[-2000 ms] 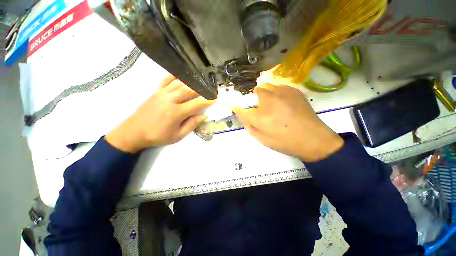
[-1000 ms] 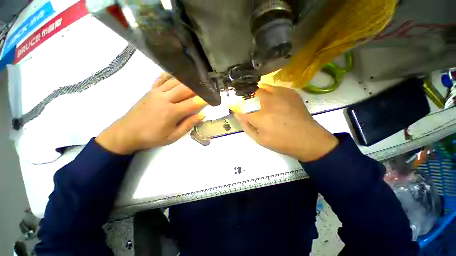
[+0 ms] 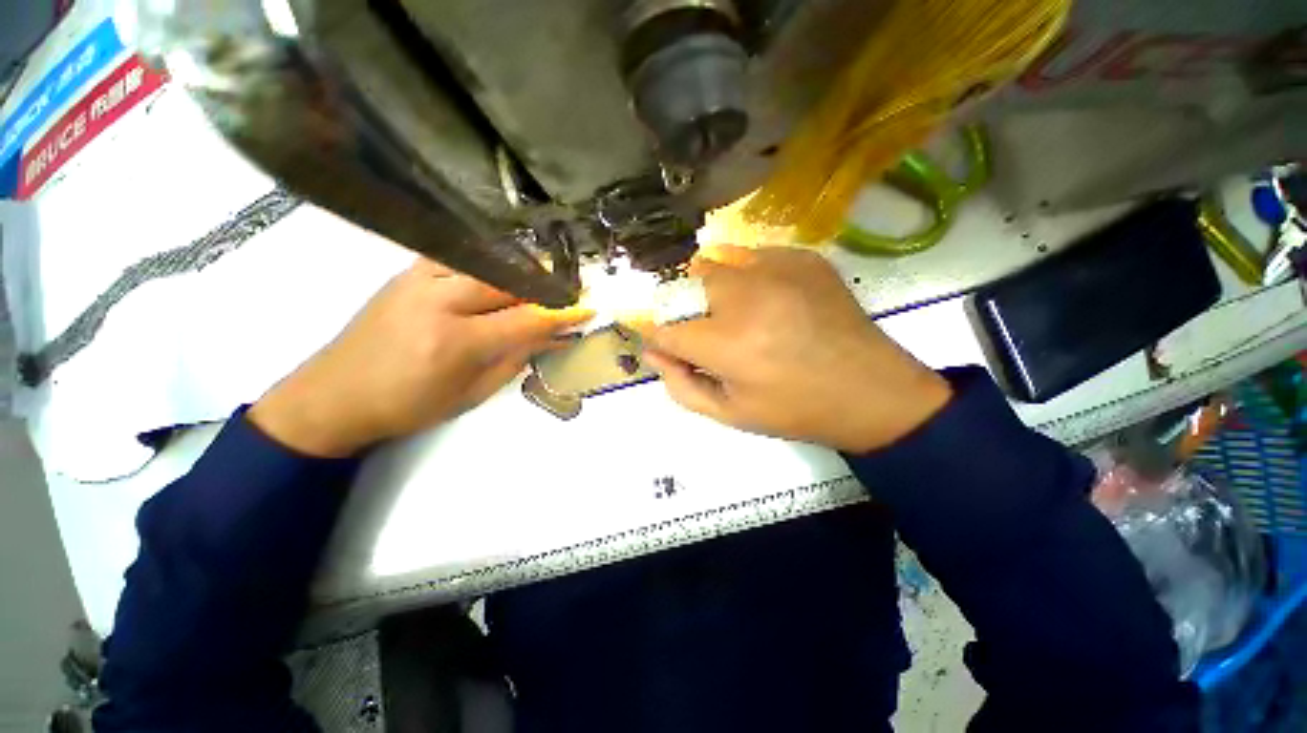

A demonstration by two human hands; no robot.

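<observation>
A white panel (image 3: 258,308) lies left of the needle, with a dark grey textured strip (image 3: 158,265) curving along it. My left hand (image 3: 409,351) rests on the panel, fingertips just left of the presser foot (image 3: 616,255). My right hand (image 3: 788,344) is just right of the needle area, thumb and index finger together at a small white edge of cloth (image 3: 680,299). Glare under the lamp hides the stitching point and the exact finger contact. The cream needle plate cover (image 3: 595,361) shows between my hands.
The sewing machine head (image 3: 573,86) hangs over the work, with a golden thread bundle (image 3: 903,100). Green-handled scissors (image 3: 932,201) lie behind my right hand. A black smartphone (image 3: 1101,298) is at the right. A blue basket (image 3: 1269,473) with clear bags (image 3: 1183,551) stands low right.
The whole view has shifted, so the machine and table appear further left. Both hands stay beside the needle. The panel and strip show little clear movement relative to the table.
</observation>
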